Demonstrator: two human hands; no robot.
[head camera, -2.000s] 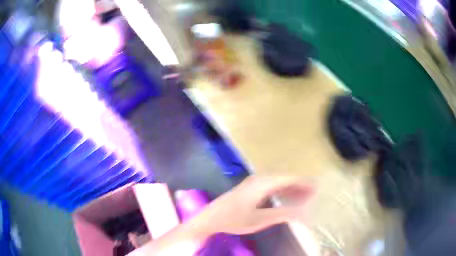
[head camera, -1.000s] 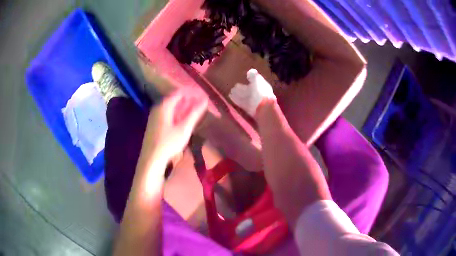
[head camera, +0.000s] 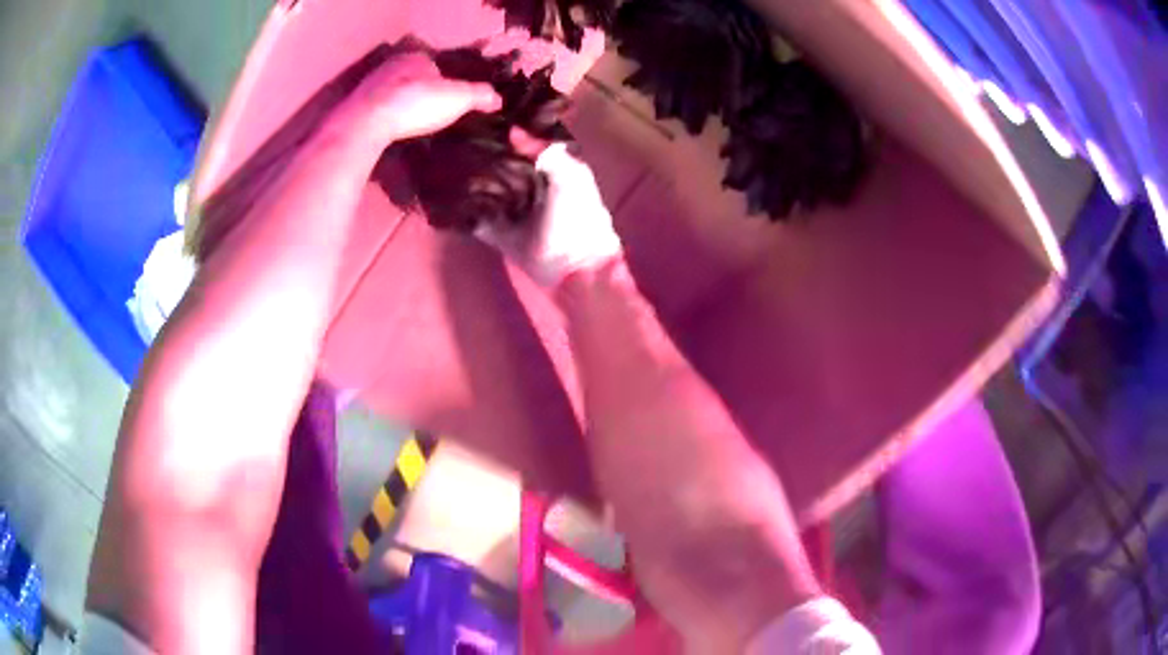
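Observation:
A black cluster (head camera: 474, 173) with ruffled edges is between my two hands, inside the cardboard box (head camera: 884, 307). My left hand (head camera: 416, 100) is bare and grips its upper left side; part of its fingers is hidden in the dark pieces. My right hand (head camera: 564, 224) wears a white glove and holds the cluster's lower right side, with its fingertips partly hidden. Other black clusters (head camera: 794, 141) lie against the box's far side, beyond my right hand. The box looks pink in this light and sits open in front of me.
A blue tray (head camera: 96, 192) lies on the floor at the left. Ribbed blue-purple crates (head camera: 1050, 77) stand at the upper right. A red stool frame (head camera: 532, 563) and a blue-purple object (head camera: 442, 608) show below the box.
My left hand has moved from outside the box's near edge up to a cluster inside. My gloved right hand, empty before, now holds the cluster too. The box appears larger and closer.

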